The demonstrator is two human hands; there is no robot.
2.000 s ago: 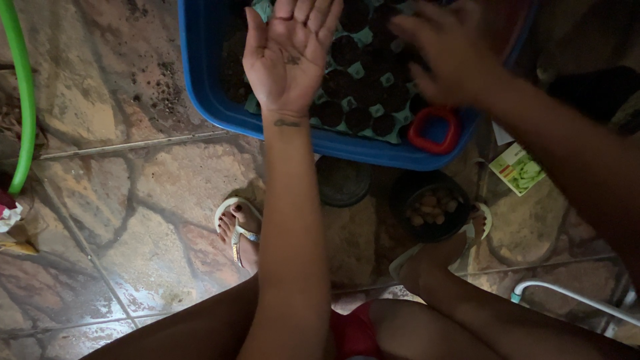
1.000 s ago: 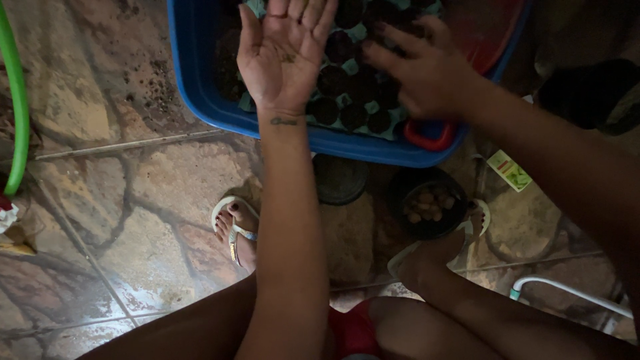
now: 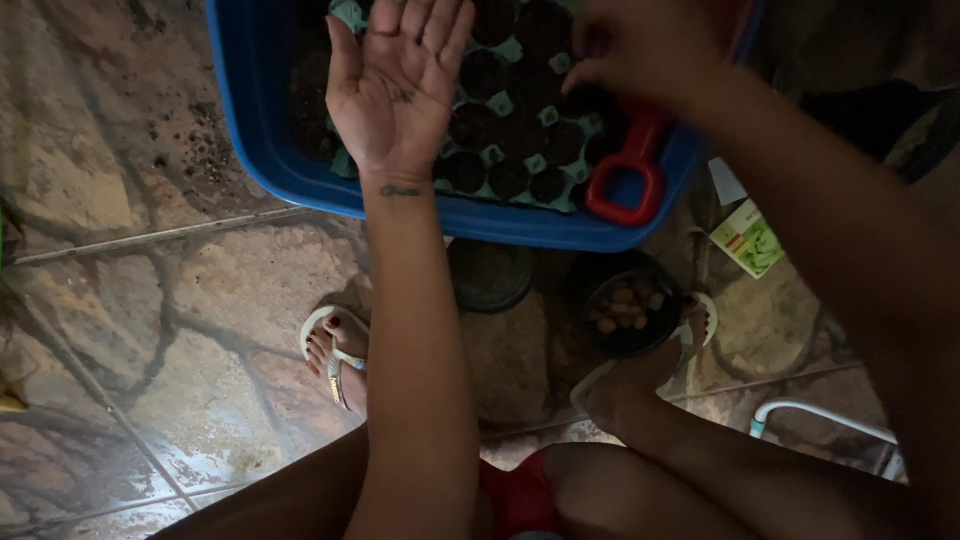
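My left hand (image 3: 401,94) is palm up over the left part of a blue plastic tub (image 3: 540,234), fingers apart, with a small pinch of dark bits, perhaps seeds, lying on the palm. Inside the tub sits a green egg-carton tray (image 3: 501,101) whose cups hold dark soil. Over the tray's right side is my right hand (image 3: 637,52), blurred and dim, its fingers bent downward; whether they pinch anything cannot be seen. Below it, a red plastic tool with a loop handle (image 3: 628,187) rests at the tub's right front corner.
Near my feet stand a black pot holding brown pebbles (image 3: 624,304) and a dark round dish (image 3: 491,274). A packet with a leafy green picture (image 3: 750,238) lies right of the tub on the stone floor (image 3: 247,292). A white metal tube (image 3: 817,415) is at lower right.
My right hand has moved off the red handle, which it partly covered a second ago and which now shows fully. My left hand stays palm up over the tub.
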